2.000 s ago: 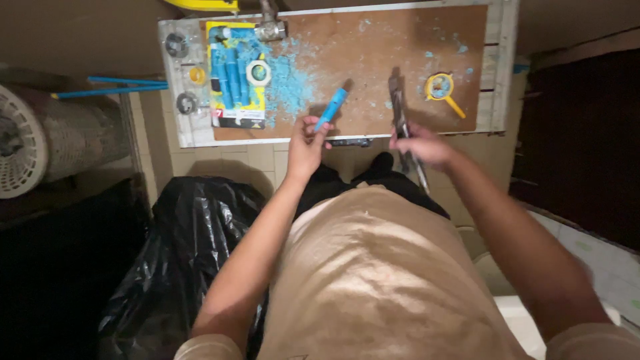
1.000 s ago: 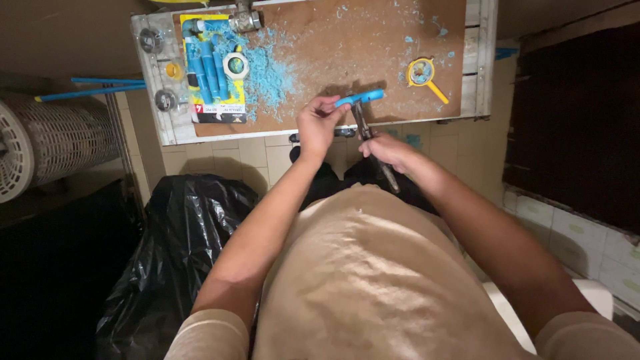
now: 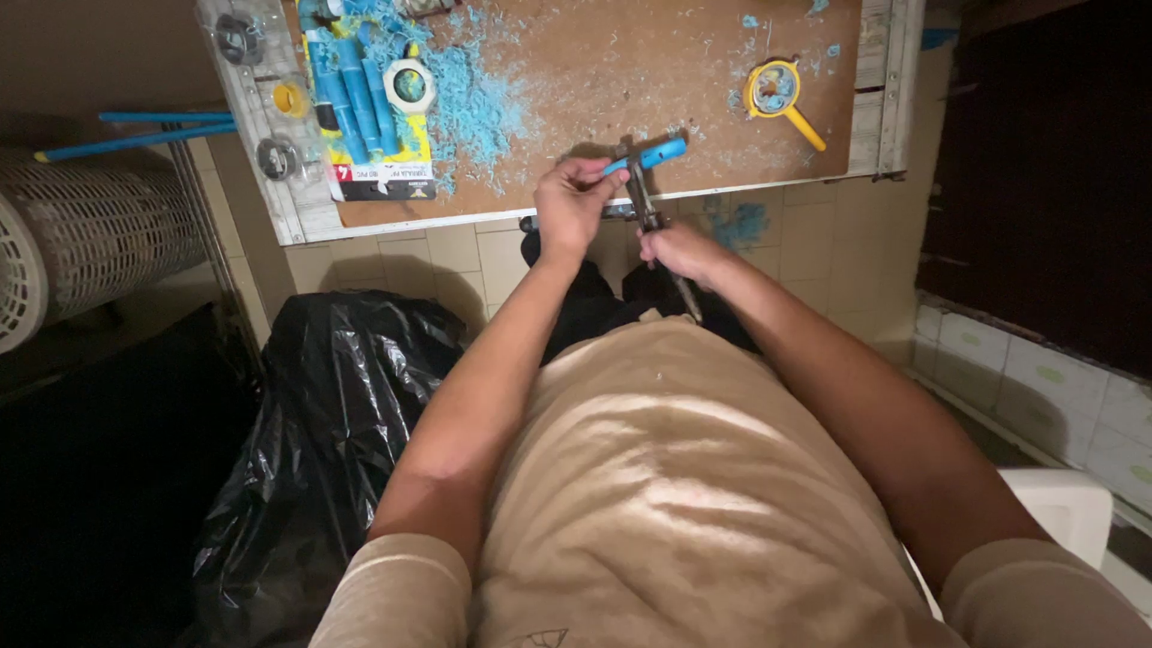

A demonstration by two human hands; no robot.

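Observation:
My left hand [image 3: 574, 202] pinches the left end of a short blue plastic pipe [image 3: 663, 154] at the table's near edge. A long metal tool, perhaps an adjustable wrench or pipe wrench [image 3: 641, 193], has its head across the pipe, right of my left fingers. Around the tool's handle, my right hand [image 3: 681, 250] is closed; the handle's end points toward my body. Several blue pipe pieces [image 3: 360, 94] lie on a yellow card package, with a whitish octagonal ring [image 3: 409, 86] beside them. Blue shavings [image 3: 477, 112] spread over the brown board [image 3: 594, 54].
A yellow-handled strainer-like ring [image 3: 772, 90] lies at the board's right. Small round parts, one a yellow ring [image 3: 289, 98], sit along the left edge. Two long blue pipes [image 3: 148, 144] stick out left, above a woven basket [image 3: 117, 234]. A black plastic bag [image 3: 351, 405] stands below left.
Two seconds ago the pipe and the metal tool were apart in my two hands; now the tool's head is on the pipe. The view has shifted somewhat.

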